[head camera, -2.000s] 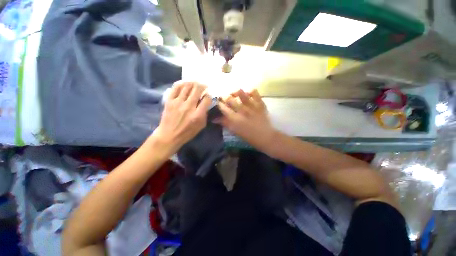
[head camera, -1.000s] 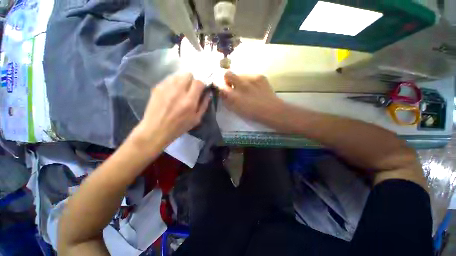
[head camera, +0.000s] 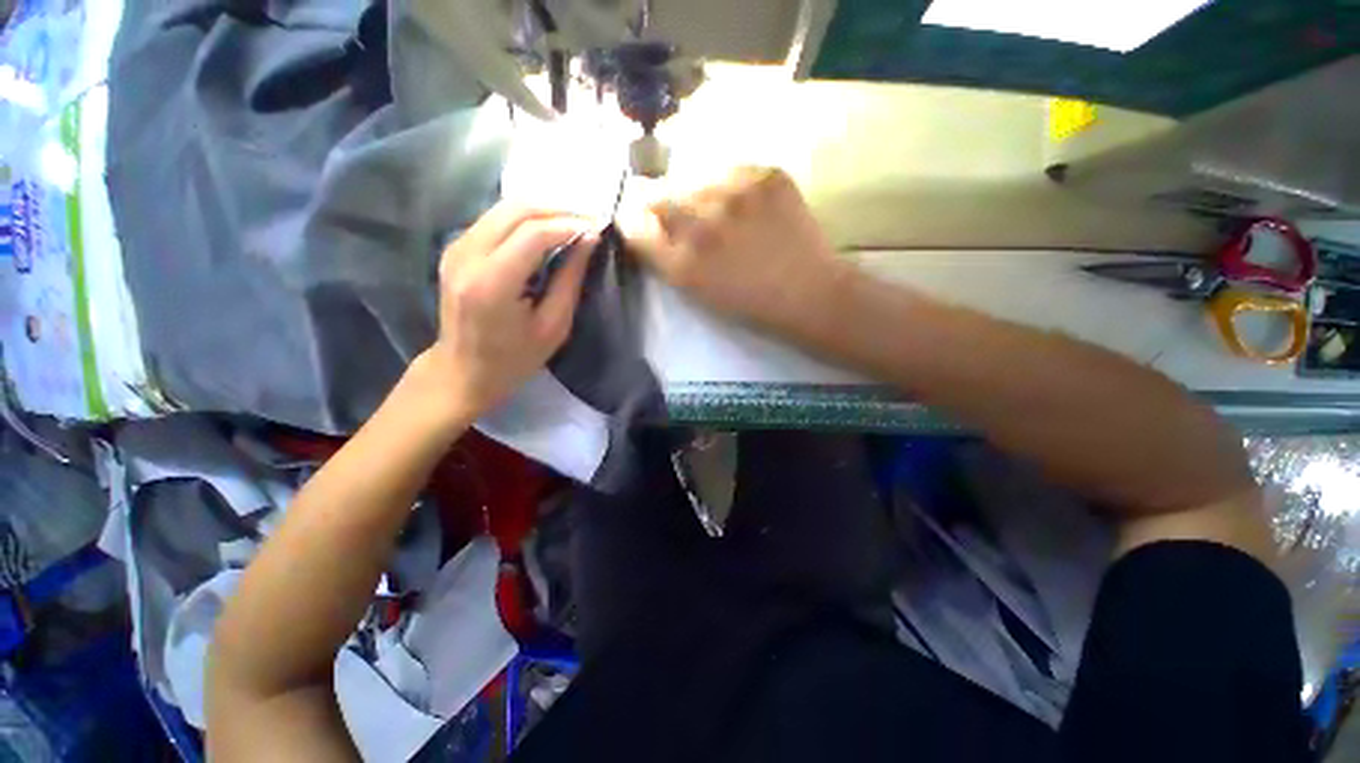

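The grey garment piece (head camera: 224, 224) lies over the table's left part and hangs over the front edge at the middle. My left hand (head camera: 507, 298) pinches its dark edge between thumb and fingers, left of the needle area. My right hand (head camera: 738, 246) is beside it, fingers curled at the cloth just in front of the presser foot (head camera: 647, 154); its fingertips are washed out by the lamp. A white-faced strip (head camera: 555, 428) hangs below my left hand. The sewing machine head (head camera: 716, 27) stands above, its green panel (head camera: 999, 67) at the upper right.
Scissors (head camera: 1260, 291) with red and orange-yellow handles lie right on the table beside a dark tray (head camera: 1332, 321). A plastic-wrapped package (head camera: 52, 283) is at the left end. Grey and white offcuts (head camera: 433, 648) are heaped below the green-edged table (head camera: 835, 403).
The view has shifted, so the machine sits higher. The white-faced strip shows more below my left hand than at first. Both hands stay at the cloth; my right hand's fingers are more curled.
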